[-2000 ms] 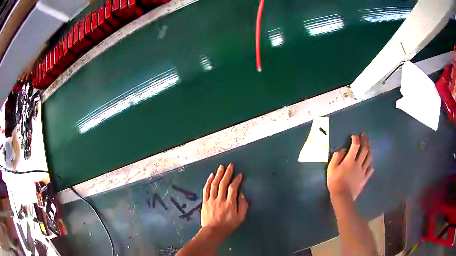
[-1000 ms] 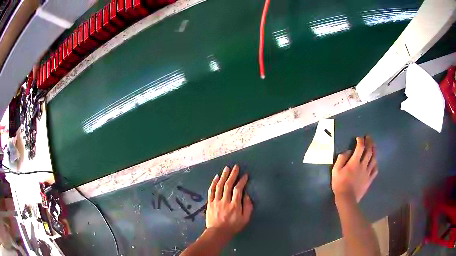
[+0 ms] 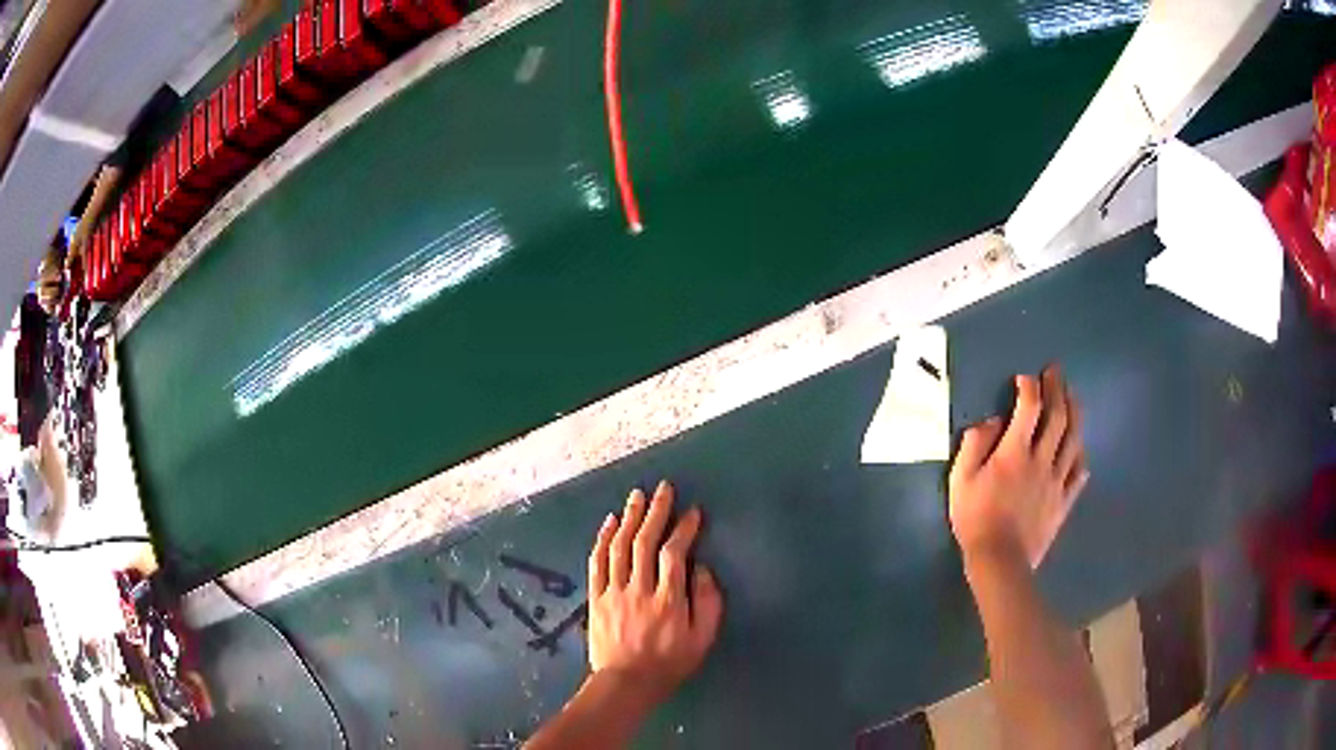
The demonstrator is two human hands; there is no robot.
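Note:
My left hand [image 3: 649, 593] lies palm down on the dull dark green bench top [image 3: 799, 586], fingers slightly apart, holding nothing. My right hand [image 3: 1017, 476] rests on the bench further right, fingers a little apart. A pale edge shows under its outer side; I cannot tell what it is. A pale yellow wedge-shaped paper slip [image 3: 910, 405] with a black mark lies just left of my right hand, not touched by it. A larger white paper sheet [image 3: 1219, 246] lies at the upper right, by the white post.
A pale scuffed rail [image 3: 586, 443] divides bench from green conveyor belt [image 3: 440, 366]. A red cord [image 3: 621, 132] lies on the belt. A white post [image 3: 1121, 132] rises at right. Red items [image 3: 235, 125] line the far side. A black cable [image 3: 293, 652] curves at left. A red stool [image 3: 1301, 608] stands at right.
The red cord has shifted left across the belt. The view has shifted slightly. Both hands stay in the same places on the bench.

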